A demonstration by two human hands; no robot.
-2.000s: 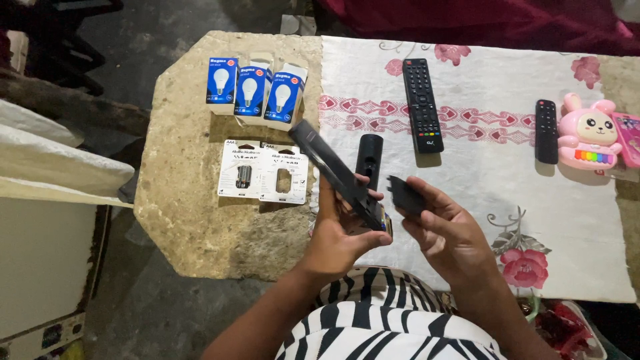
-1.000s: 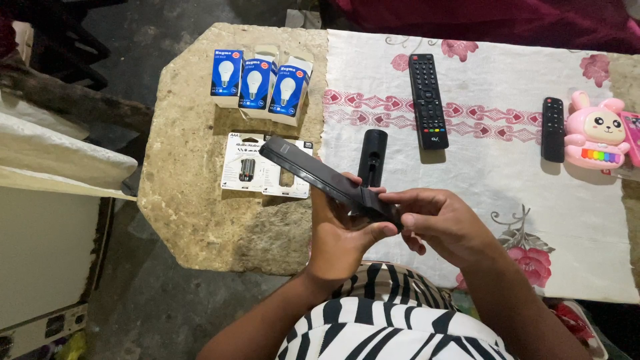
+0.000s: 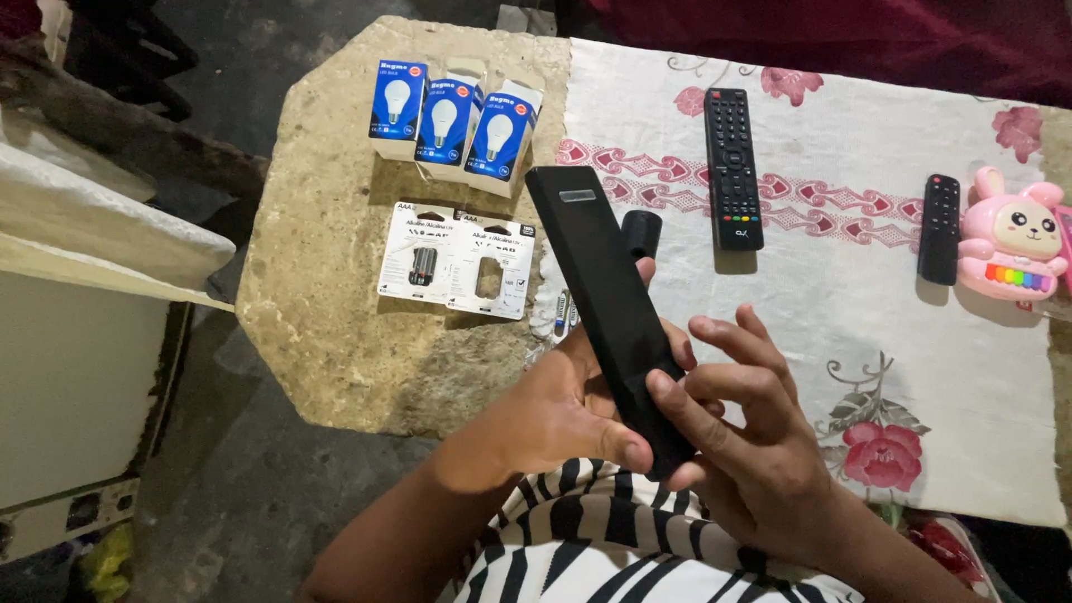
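Note:
My left hand (image 3: 561,410) holds a black remote control (image 3: 607,310) by its lower half, back side up and tilted. The fingers of my right hand (image 3: 745,427) rest on the remote's lower end, where the battery cover looks flush with the back. Behind the remote lies a black cylindrical object (image 3: 641,233), partly hidden. Small batteries (image 3: 563,314) lie beside my left hand on the cloth's edge. Two AAA battery cards (image 3: 416,251) are on the stone, one with batteries showing and one with an opened window.
Several blue-and-white LED bulb boxes (image 3: 444,121) stand on the stone tabletop (image 3: 327,209). On the flowered cloth (image 3: 837,318) lie a long black remote (image 3: 734,167), a smaller black remote (image 3: 939,230) and a pink rabbit toy (image 3: 1013,234) with rainbow keys.
Two seconds ago my right hand held the black battery cover apart from the remote; now the cover is on its lower end. The remote's upper end has swung upward in view.

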